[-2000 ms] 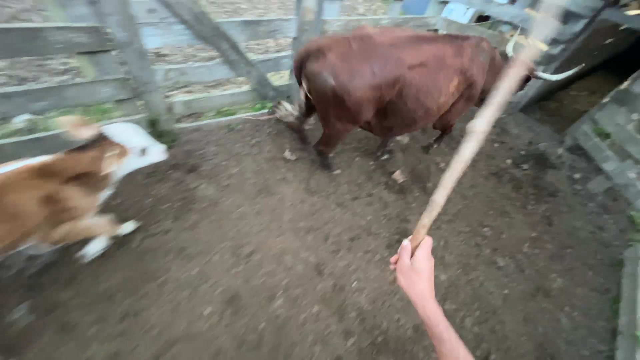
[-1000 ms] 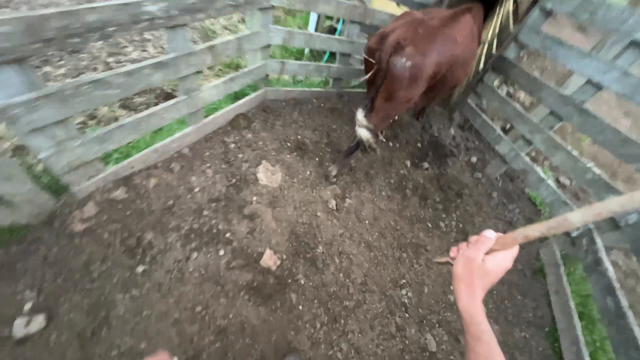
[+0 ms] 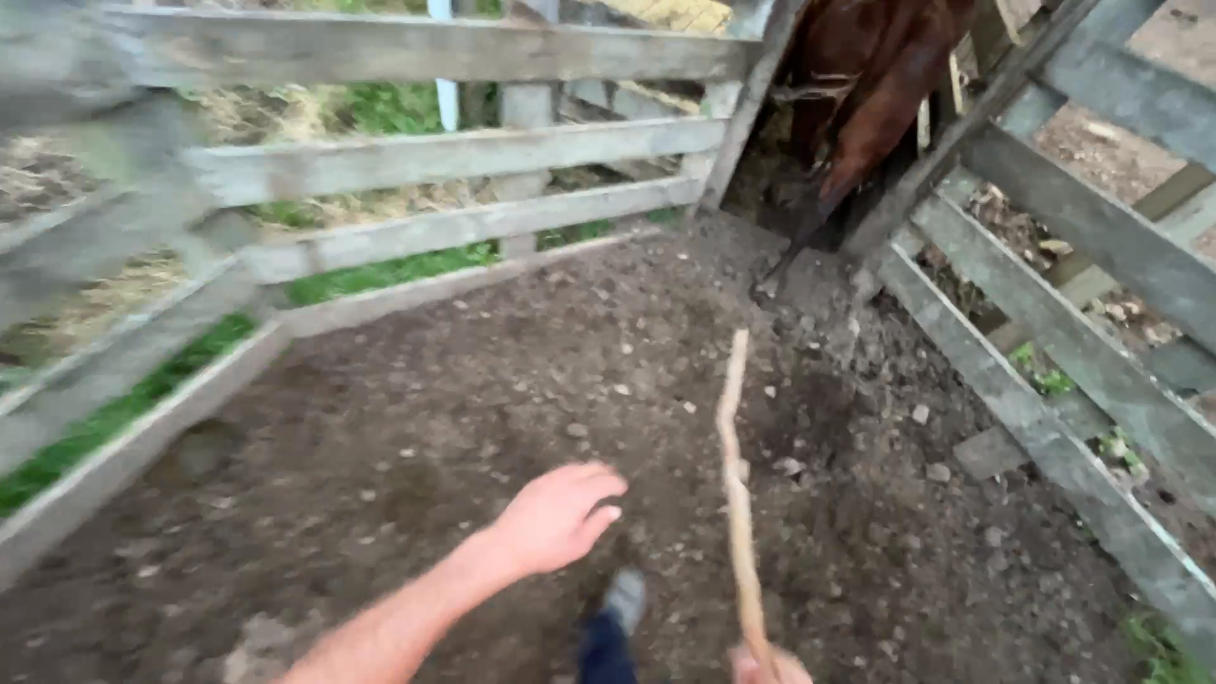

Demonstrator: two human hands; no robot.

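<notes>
My right hand (image 3: 768, 665), at the bottom edge of the head view, grips a long wooden stick (image 3: 735, 456) that points forward over the dirt. To its left my left hand (image 3: 560, 518) reaches out over the ground with nothing in it, thumb and fingers apart. Ahead, a reddish-brown cow (image 3: 879, 85) stands in a narrow gap between the fences, hindquarters toward me. Its head and front are out of view. One hind leg stretches back onto the dirt. Neither hand nor the stick touches the cow.
A weathered board fence (image 3: 456, 152) runs along the left, with a low wooden kickboard (image 3: 408, 290) at its foot. Another board fence (image 3: 1073, 408) slants along the right. Small stones lie on the dirt ground. My shoe (image 3: 625, 598) shows below.
The cow has moved farther into the gap between the fences. My left hand has come into view. The stick, earlier pointing right, now points forward. The view has moved toward the gap.
</notes>
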